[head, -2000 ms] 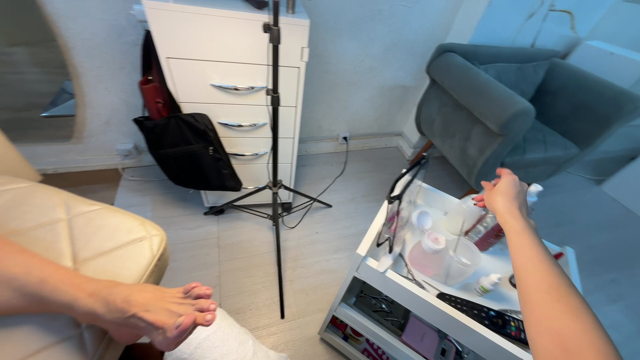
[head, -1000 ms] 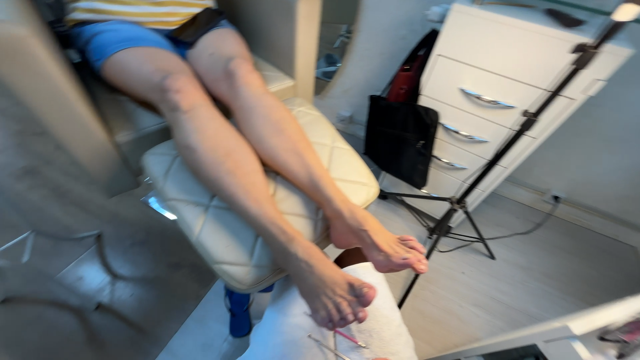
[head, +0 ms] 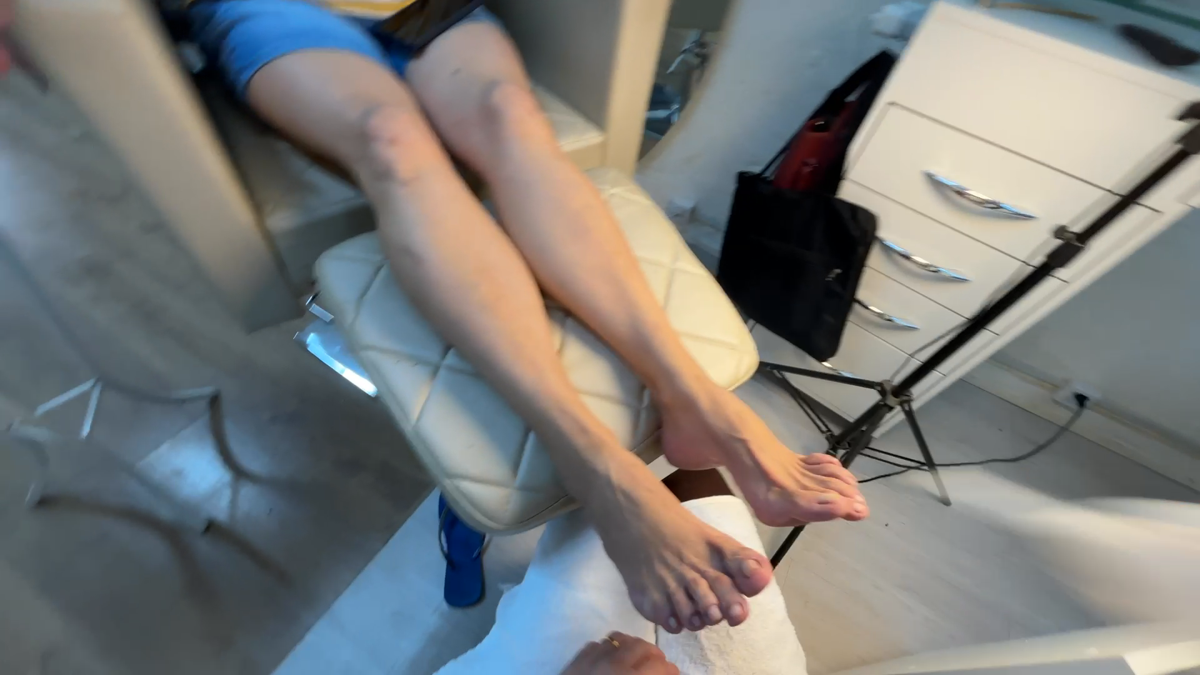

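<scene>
At the bottom edge, the knuckles of a hand, apparently my left hand point(head: 621, 655), show over a white towel point(head: 553, 586), with a ring on one finger. Its fingertips, and anything in them, are hidden. Just above it is a person's nearer bare foot point(head: 680, 553), toes toward me. The person's other foot point(head: 773, 464) lies farther right, past the towel's edge. Both lower legs rest across a cream quilted footrest point(head: 487, 459). My right hand is not clearly in view; a pale blur crosses the right side.
A black tripod point(head: 1012, 305) stands right of the feet, before a white drawer cabinet point(head: 1012, 141). A black bag point(head: 783, 267) hangs beside the cabinet. A blue flip-flop point(head: 461, 562) lies below the footrest. A cable runs to a wall socket point(head: 1078, 398). A white edge point(head: 1059, 652) crosses the lower right.
The view has swung from the cart to the person's legs. A hand now shows at the towel, where thin tools lay a second ago; those tools are no longer visible.
</scene>
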